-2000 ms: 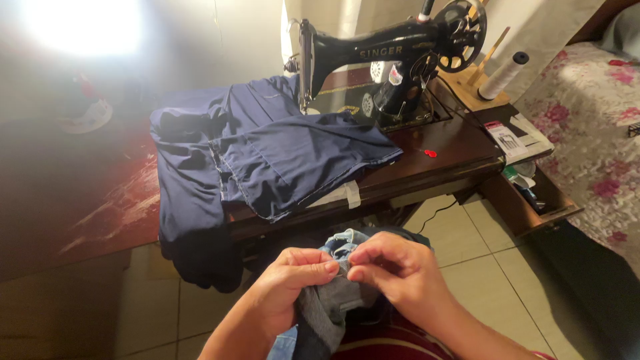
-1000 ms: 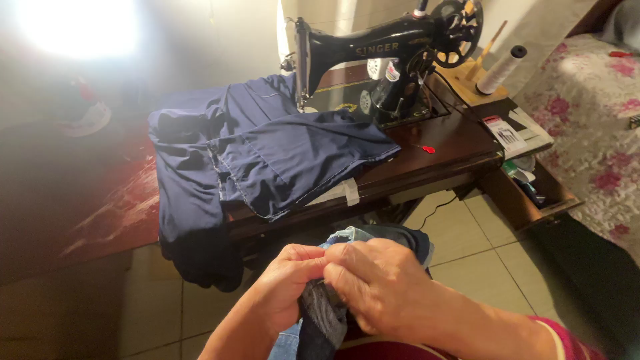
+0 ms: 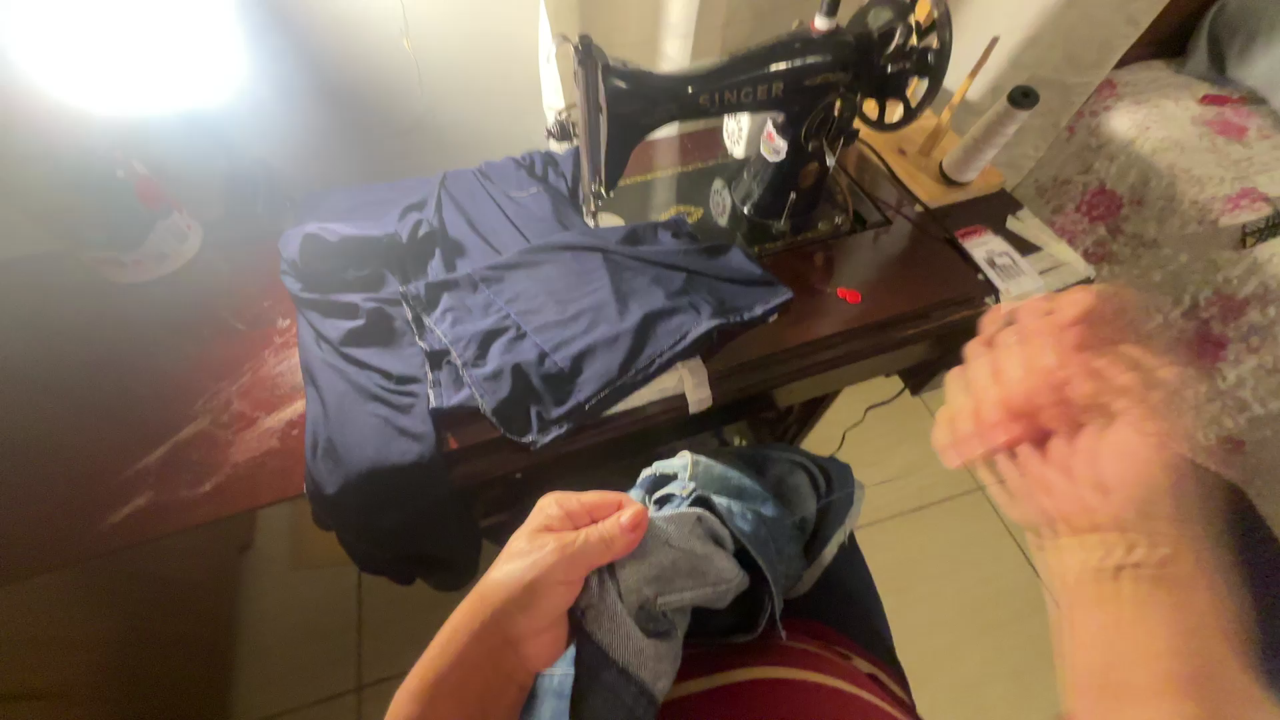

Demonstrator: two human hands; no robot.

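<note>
My left hand (image 3: 575, 550) pinches a piece of denim (image 3: 690, 570) between thumb and fingers; the cloth, blue with a grey inner side, lies bunched over my lap. Away to the right, over the tiled floor and the table's end, my right hand (image 3: 1070, 420) is blurred by motion, its fingers curled; whether it holds a needle or thread cannot be made out. Dark blue fabric (image 3: 590, 300) with frayed, stitched edges is spread on the table in front, one end under the needle side of a black Singer sewing machine (image 3: 720, 90) and another hanging over the front edge.
A small red item (image 3: 849, 296) lies on the wooden sewing table (image 3: 880, 270). A white thread spool (image 3: 990, 135) stands on a wooden holder at the right, near a printed card (image 3: 1000, 262). Floral cloth (image 3: 1110, 180) lies beyond. A cable hangs below the table edge.
My right hand has left the denim beside my left hand and moved up and to the right. My left hand still pinches the denim.
</note>
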